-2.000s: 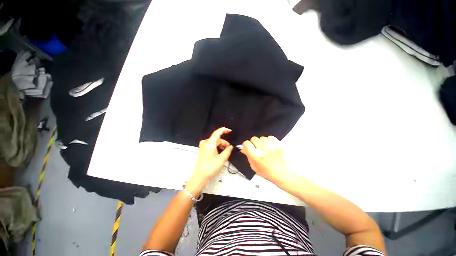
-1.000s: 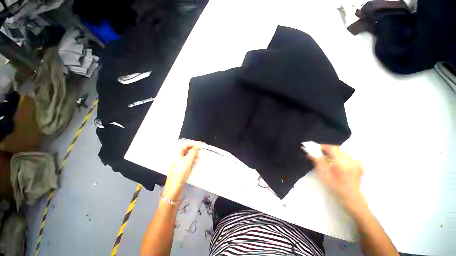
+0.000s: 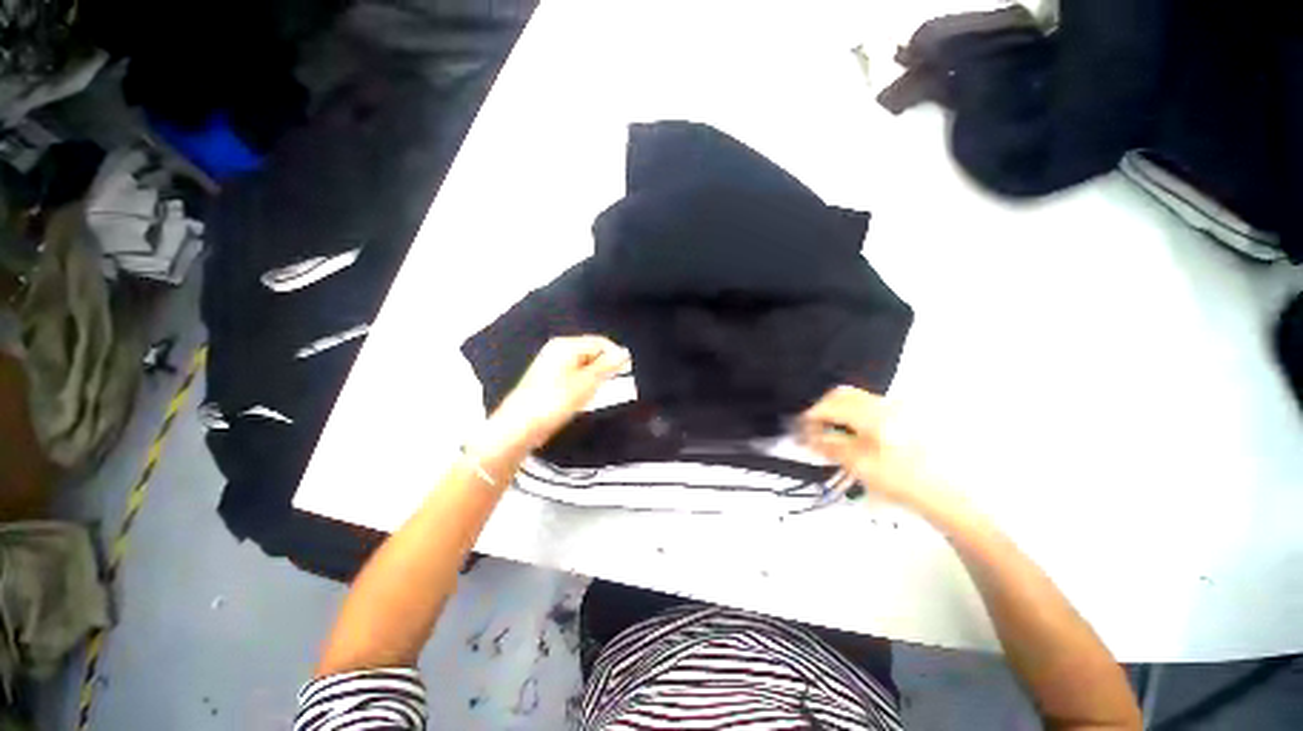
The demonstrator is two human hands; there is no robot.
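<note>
The black shorts (image 3: 743,271) lie on the white table, folded over on themselves. Their waist opening faces me, with a white inner band (image 3: 643,490) along the near edge. My left hand (image 3: 565,383) pinches the upper edge of the opening, where a small white label (image 3: 612,391) shows beside the fingertips. My right hand (image 3: 855,436) is at the right end of the opening, slightly blurred, with its fingers bent. Something pale and silvery shows at its fingers, too blurred to name. I cannot tell whether it grips the cloth.
More dark garments with a white-edged opening (image 3: 1200,207) lie at the far right of the table (image 3: 1057,429), with a brown piece (image 3: 955,36) beside them. A heap of black garments (image 3: 286,386) hangs at the left. Thread scraps (image 3: 493,638) lie on the grey floor.
The near edge of the shorts is now opened, showing the white band and label. My left hand has moved up and inward from the left corner. My right hand has moved to the opening's right end.
</note>
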